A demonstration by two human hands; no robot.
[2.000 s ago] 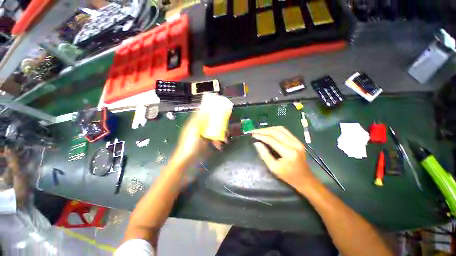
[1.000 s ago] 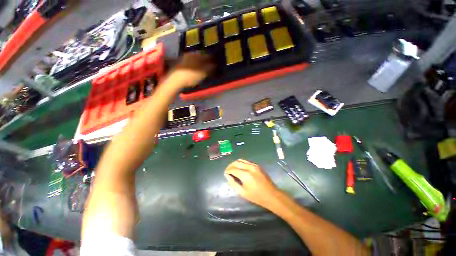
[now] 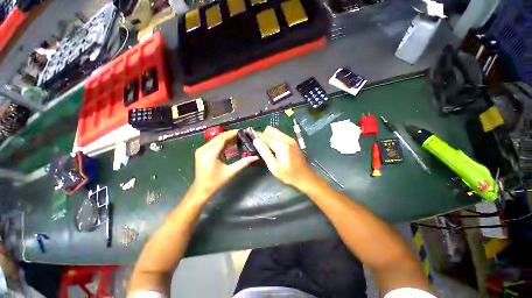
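My left hand [image 3: 211, 158] and my right hand [image 3: 284, 155] are together above the middle of the green mat. Both hold a small dark phone part [image 3: 246, 143] between their fingers. The part has a reddish lower edge; the fingers hide much of it and it is too blurred to name closely. A red block [image 3: 213, 132] sits on the mat just behind my left hand.
Behind are a red tray [image 3: 104, 97] and a black tray [image 3: 198, 61] with gold parts. Phone parts [image 3: 188, 109] line the grey strip. To the right lie tweezers [image 3: 328, 173], white paper [image 3: 345, 137], a red screwdriver [image 3: 376, 158] and a lime-green electric screwdriver [image 3: 458, 163].
My left hand has come back from the black tray to the middle of the mat. My right hand has joined it, and both now hold the dark part. The view has shifted.
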